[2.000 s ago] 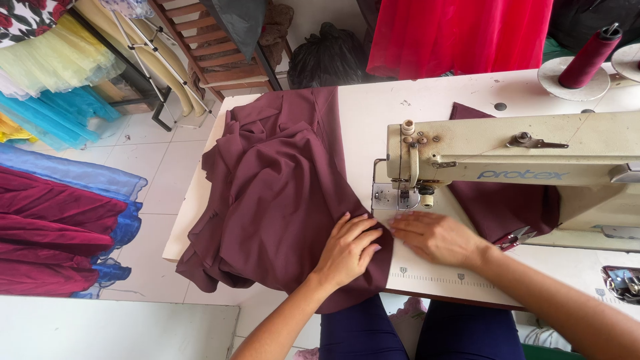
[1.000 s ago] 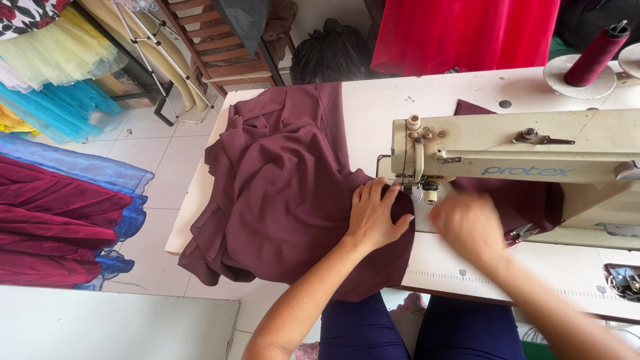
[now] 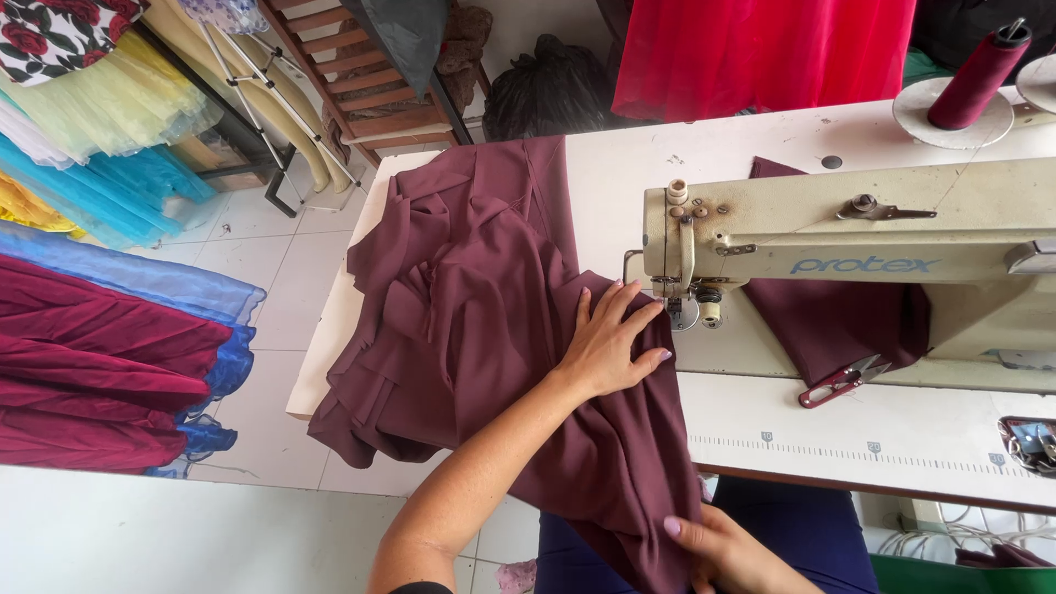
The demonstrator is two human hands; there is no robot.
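Observation:
A large piece of maroon fabric (image 3: 495, 330) lies bunched over the table's left end and hangs off its front edge. My left hand (image 3: 609, 342) rests flat on it with spread fingers, just left of the needle area of the Protex sewing machine (image 3: 825, 239). Lower down, my right hand (image 3: 718, 544) pinches the hanging fabric edge between thumb and fingers; some fingers are hidden. Behind the machine's needle end, under its arm, lies a folded maroon piece (image 3: 841, 318), with red-handled thread snips (image 3: 841, 381) on its front corner.
A maroon thread cone (image 3: 980, 74) stands at the back right. A printed ruler (image 3: 858, 450) runs along the table's front edge. Beyond the table are a red sheer fabric (image 3: 759, 58), a black plastic bag (image 3: 544, 91) and a wooden chair (image 3: 355, 66). Skirts hang at the left.
My right hand has moved from beside the needle down to the fabric hanging over the front edge. The fabric's front part now hangs lower. My left hand stays on the fabric near the needle.

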